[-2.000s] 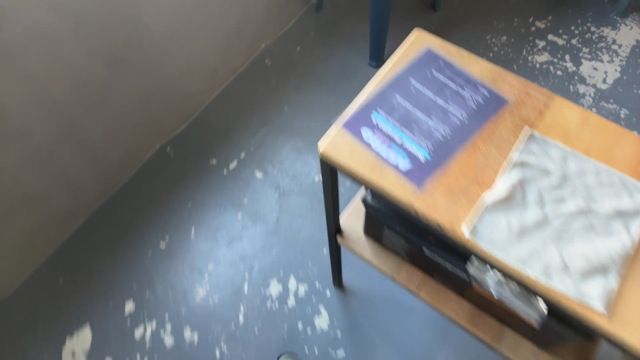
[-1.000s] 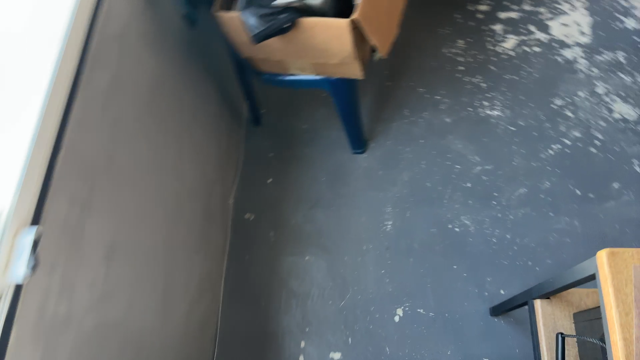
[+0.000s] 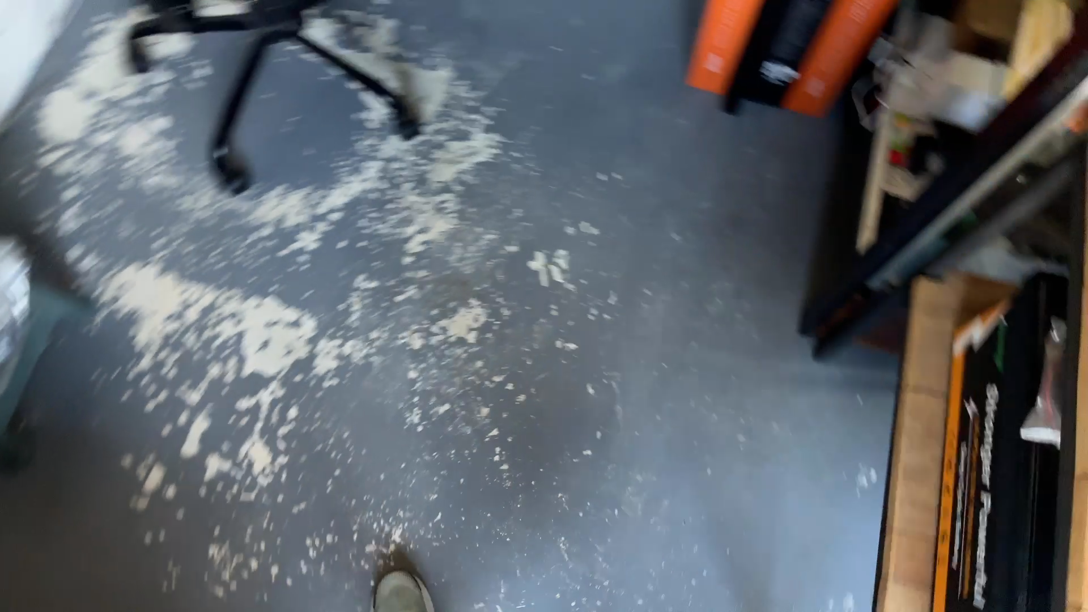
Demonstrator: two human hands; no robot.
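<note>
Neither my left hand nor my right hand shows in the head view. The toe of a shoe (image 3: 402, 592) is at the bottom edge, left of the middle, on a blue-grey floor (image 3: 680, 408) with pale worn patches. Much of the picture is blurred by motion.
At the top left stands a black wheeled chair base (image 3: 255, 34). Orange and black boxes (image 3: 765, 51) stand at the upper right. Along the right side, wooden shelving (image 3: 914, 442) holds a black box with orange edges (image 3: 977, 484). A blue-green object (image 3: 38, 340) is at the left edge.
The view has swung far round: the wall, the blue stool with the cardboard box and the wooden table are out of view, and the chair base and shelving have come in.
</note>
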